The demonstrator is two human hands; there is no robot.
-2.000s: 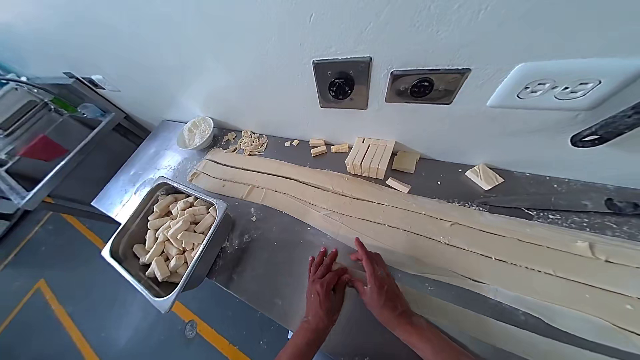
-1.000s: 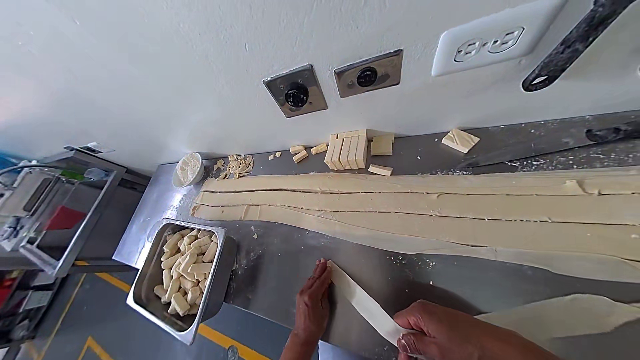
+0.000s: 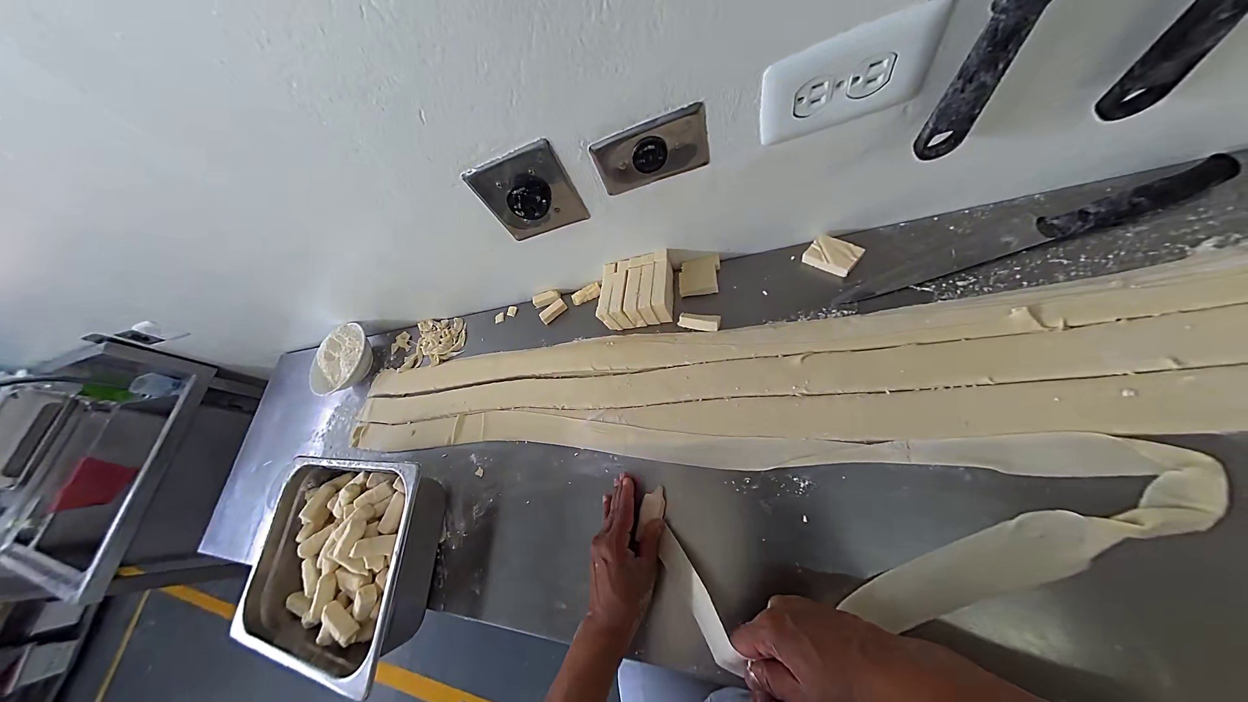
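Observation:
Long flat dough strips (image 3: pixel 780 380) lie side by side along the steel table. The nearest one folds back at the right and runs toward my right hand (image 3: pixel 809 643), whose curled fingers grip a narrow length of dough (image 3: pixel 697 595) near the table's front edge. Flat on the table, my left hand (image 3: pixel 622 565) touches the far end of that length, fingers nearly together. A steel pan (image 3: pixel 421 546) at the left holds many wrapped dough pieces (image 3: pixel 351 546). Behind the strips stand cut cheese sticks (image 3: pixel 636 291), with a few loose pieces beside them.
A white bowl of flour (image 3: pixel 341 358) and dough scraps (image 3: pixel 439 341) sit at the back left. A large knife (image 3: pixel 1131 200) lies along the wall at the back right. Black handles (image 3: pixel 975 83) hang above, near an outlet plate (image 3: pixel 853 73). A metal rack (image 3: pixel 127 487) stands left.
My hands were close together at first and have moved apart, with dough now between them. The view has tilted. The folded-back dough at the right shows more of its length.

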